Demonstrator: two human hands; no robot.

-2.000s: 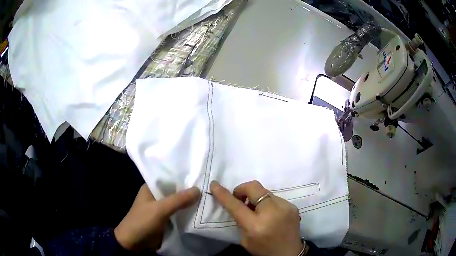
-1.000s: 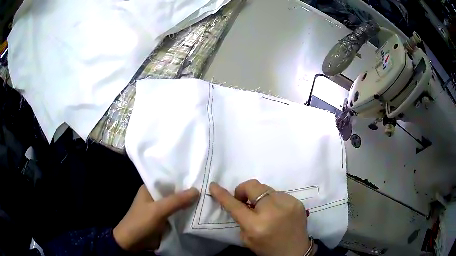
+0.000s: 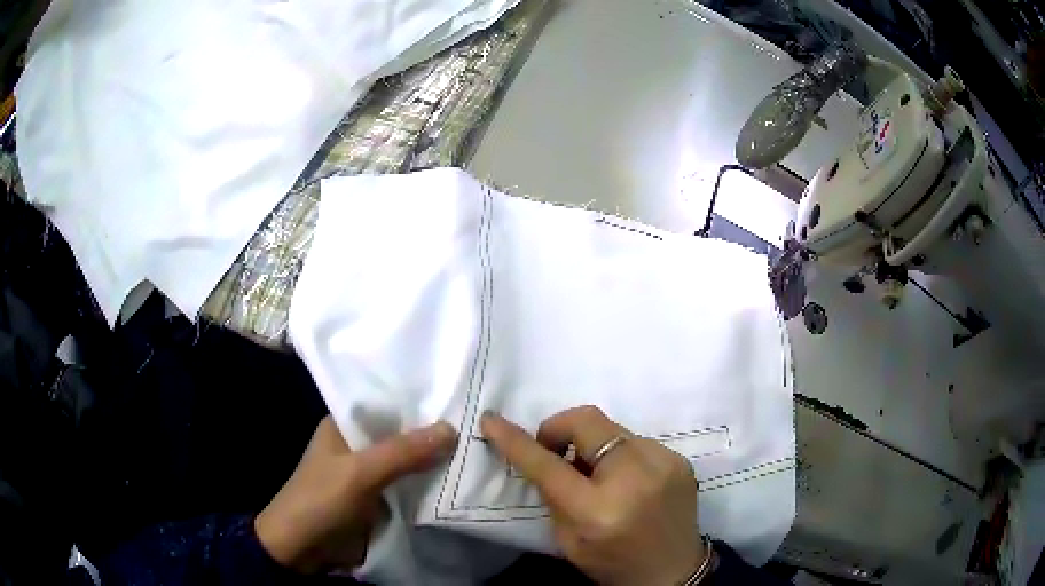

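Note:
A white garment panel (image 3: 630, 309) lies in front of me, partly on the machine table. Dark double topstitching (image 3: 486, 275) runs down it and turns a corner near my hands. A narrow stitched rectangle (image 3: 710, 440) is partly covered by my right hand. My left hand (image 3: 344, 486) grips the panel's near left part, thumb on top beside the stitching, its other fingers hidden under the cloth. My right hand (image 3: 613, 492) lies on the panel, index fingertip just right of the double line, other fingers curled. Whether they hold a small tool is hidden.
A white sewing machine head (image 3: 877, 177) stands at the right, with a plastic-wrapped grey oval (image 3: 779, 120) left of it. A second white garment piece (image 3: 172, 137) lies at upper left over a plastic-wrapped checked pad (image 3: 401, 126). The pale tabletop (image 3: 596, 103) lies behind the panel.
Both hands keep nearly the same place. The panel's lower stitched corner has shifted slightly left and up. A small red spot seen earlier beside my right hand no longer shows.

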